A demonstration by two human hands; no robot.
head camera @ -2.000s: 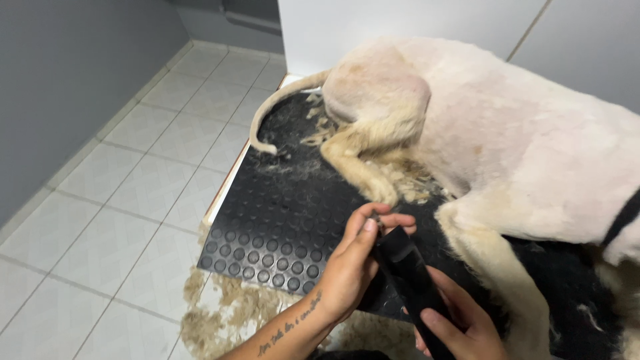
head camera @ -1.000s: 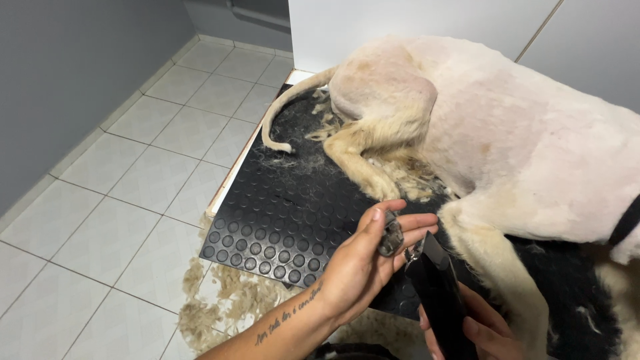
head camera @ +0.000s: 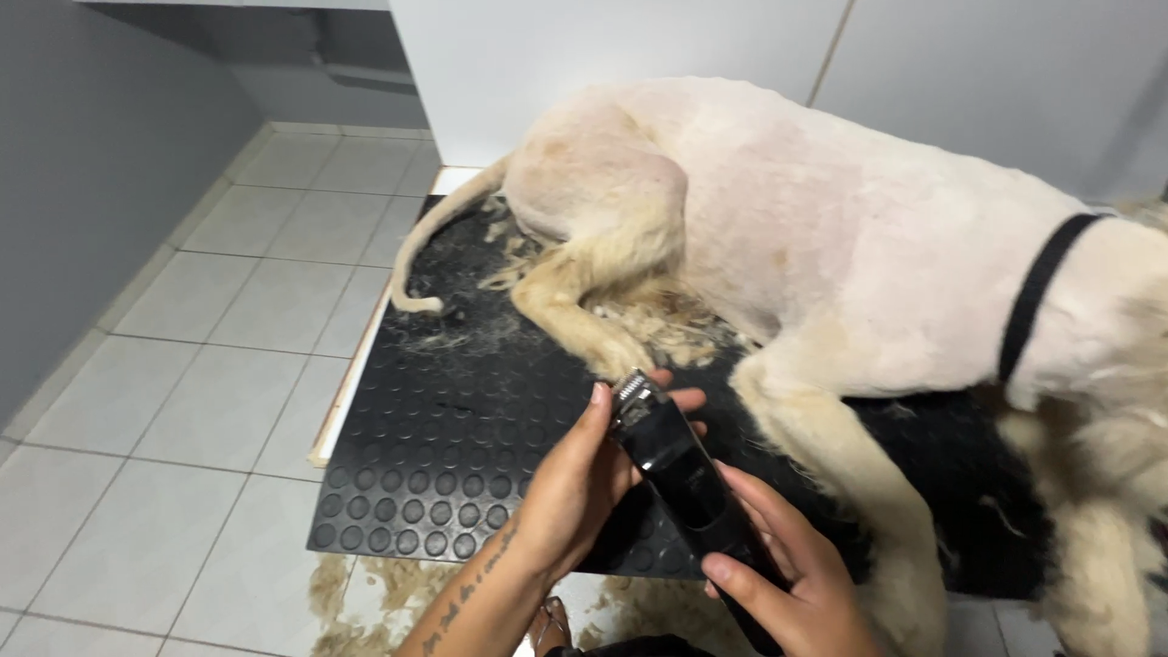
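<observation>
A black cordless hair clipper (head camera: 689, 493) lies in my right hand (head camera: 789, 566), which is closed around its lower body. My left hand (head camera: 584, 465) is at the clipper's head, thumb beside the metal blade (head camera: 631, 392) and fingers behind it; how firmly it grips is hidden. Beyond my hands a closely shorn, pale dog (head camera: 803, 237) lies on a black studded rubber mat (head camera: 429, 438). Around its neck runs a black band (head camera: 1040, 292). The blade is just in front of the dog's hind paw (head camera: 611, 351).
Cut fur (head camera: 675, 333) is heaped by the dog's belly, and more fur (head camera: 392, 593) covers the tiled floor (head camera: 182, 383) below the mat's front edge. A white panel (head camera: 620, 46) stands behind the dog, with a grey wall (head camera: 100, 164) at left.
A small dark metal piece in my left fingers one second ago no longer shows apart from the clipper; the blade is now on the clipper's head. My left hand has come against that head.
</observation>
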